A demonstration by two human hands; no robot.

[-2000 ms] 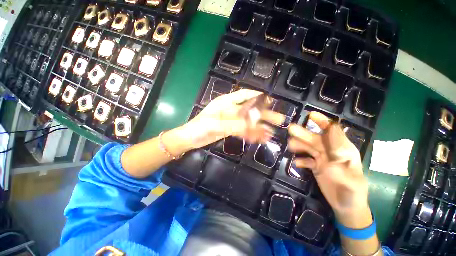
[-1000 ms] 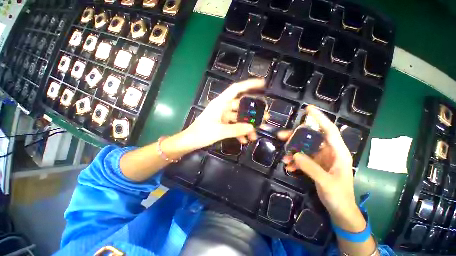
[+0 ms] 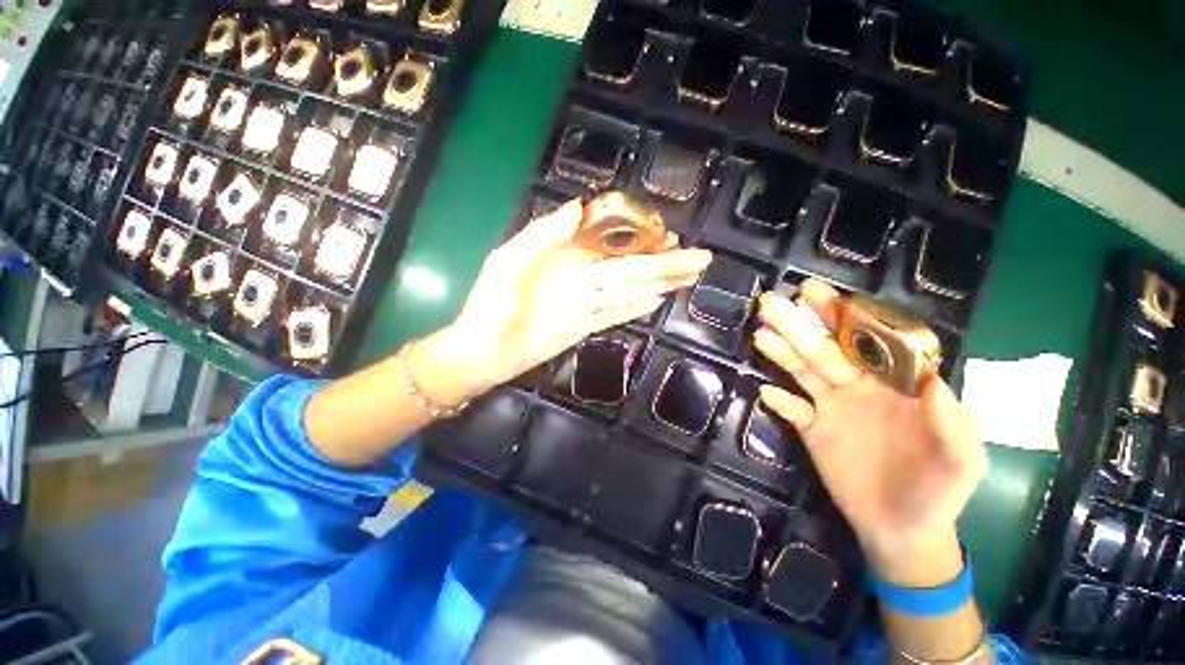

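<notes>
My left hand (image 3: 539,296) holds a gold watch body (image 3: 620,231) back side out, its dark round sensor showing, over the middle of the centre tray. My right hand (image 3: 877,435) holds another gold watch body (image 3: 889,346) the same way, over the right side of the tray. The fingers of both hands are fairly straight. The black centre tray (image 3: 595,483) lies under both hands, with dark watches face up in many pockets. Some pockets near its front edge are bare.
The left tray (image 3: 283,340) holds rows of gold and whitish watch backs. A darker tray (image 3: 68,266) lies beyond it. A white paper slip (image 3: 1018,401) lies right of the centre tray. The right tray (image 3: 1055,572) holds a few gold watches. The mat (image 3: 435,247) is green.
The two watches have been turned from lit screens facing up to gold backs showing. My left hand has moved slightly up, and my right hand has opened flatter and shifted right.
</notes>
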